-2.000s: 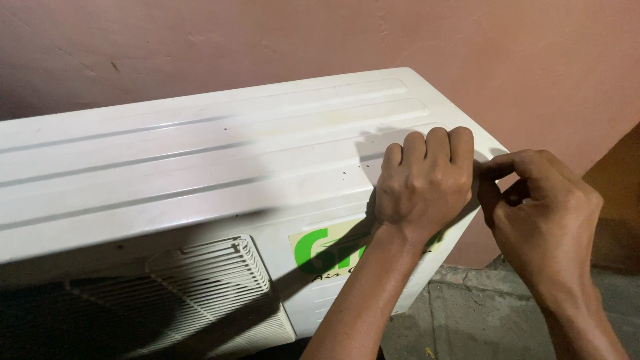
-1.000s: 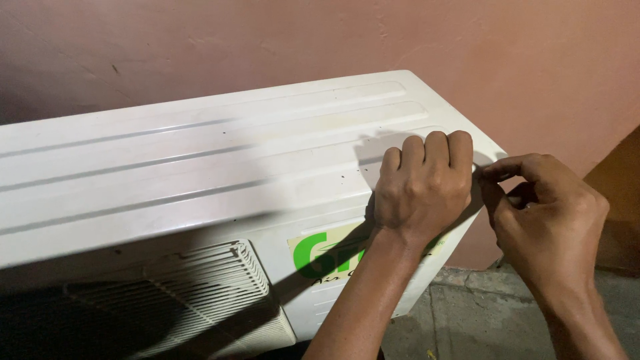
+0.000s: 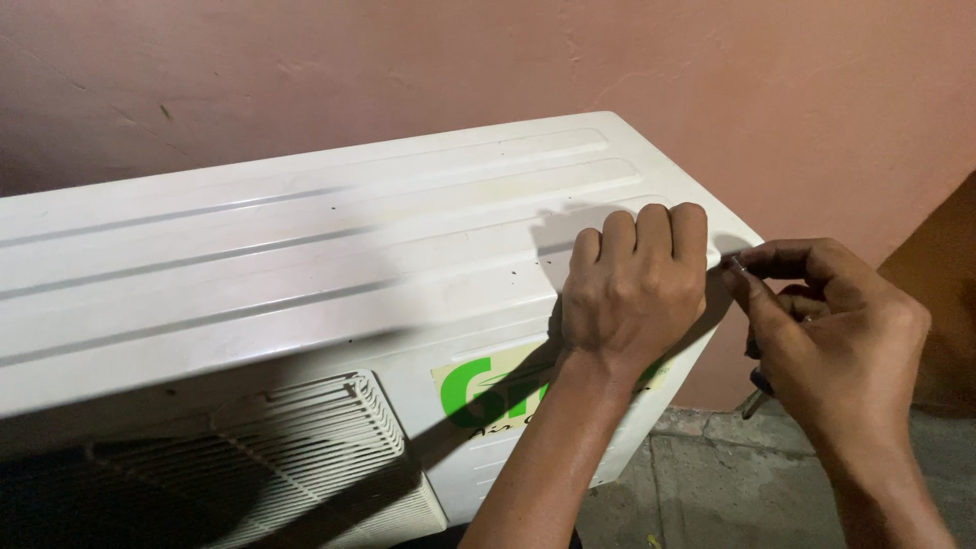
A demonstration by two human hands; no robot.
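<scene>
A white outdoor air-conditioner unit point(image 3: 488, 252) with a ribbed metal top fills the left and middle of the view. My left hand point(image 3: 637, 282) lies on its front top edge near the right corner, fingers curled; whether anything is under them is hidden. At the unit's right edge, my right hand point(image 3: 823, 320) pinches a small metal screw point(image 3: 738, 263) between thumb and forefinger. A screwdriver-like tool point(image 3: 755, 396) with a dark part and a metal tip pokes out below the curled fingers of that same hand.
A pink plastered wall point(image 3: 427, 69) rises behind the unit. On the front are a fan grille point(image 3: 328, 450) and a green and yellow sticker point(image 3: 473, 396). Grey concrete floor point(image 3: 709, 488) lies below at the right, with a brown surface point(image 3: 938, 297) at the far right.
My right hand has turned and drawn slightly back from the unit's edge, so the small screw and the tool now show. My left hand stays in place.
</scene>
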